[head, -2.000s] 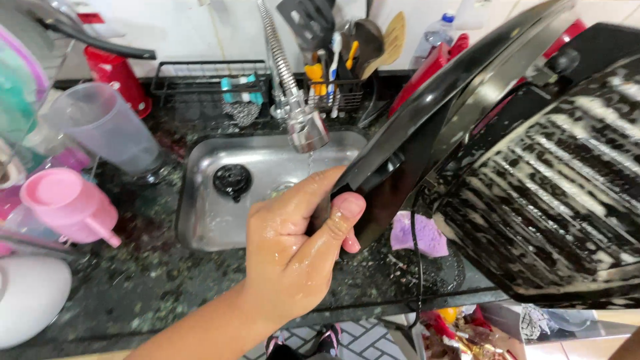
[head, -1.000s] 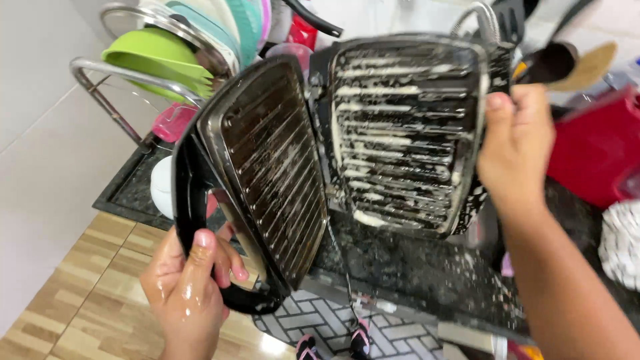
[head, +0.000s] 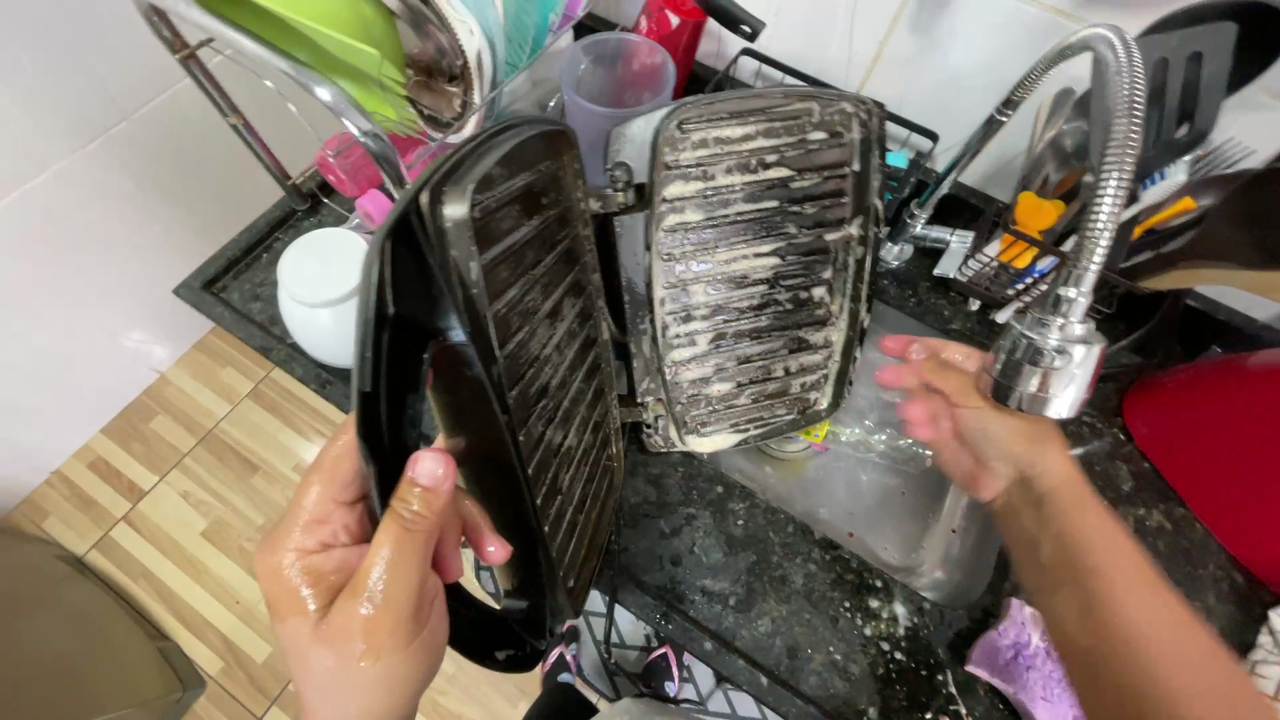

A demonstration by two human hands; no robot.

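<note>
My left hand [head: 370, 570] is closed round the black handle of an electric contact grill, its two ridged plates spread apart on their hinges. White suds streak the far grill plate [head: 760, 270]; the near grill plate [head: 540, 350] shows fewer streaks. My wet right hand [head: 960, 410] holds nothing, its fingers apart, over the steel sink [head: 850, 500] and beside the chrome spray head of the faucet [head: 1050, 365]. A purple sponge [head: 1025, 660] lies on the dark stone counter below my right forearm.
A dish rack [head: 215, 100] with a green bowl and plates stands at the upper left, near a white lidded jar [head: 322, 290] and a translucent cup [head: 615, 90]. Utensils fill a black wire holder [head: 1000, 270] behind the faucet. A red object [head: 1215, 450] is at the right.
My right hand has let go of the grill's far side and is now beside the faucet. My left hand keeps its hold on the handle.
</note>
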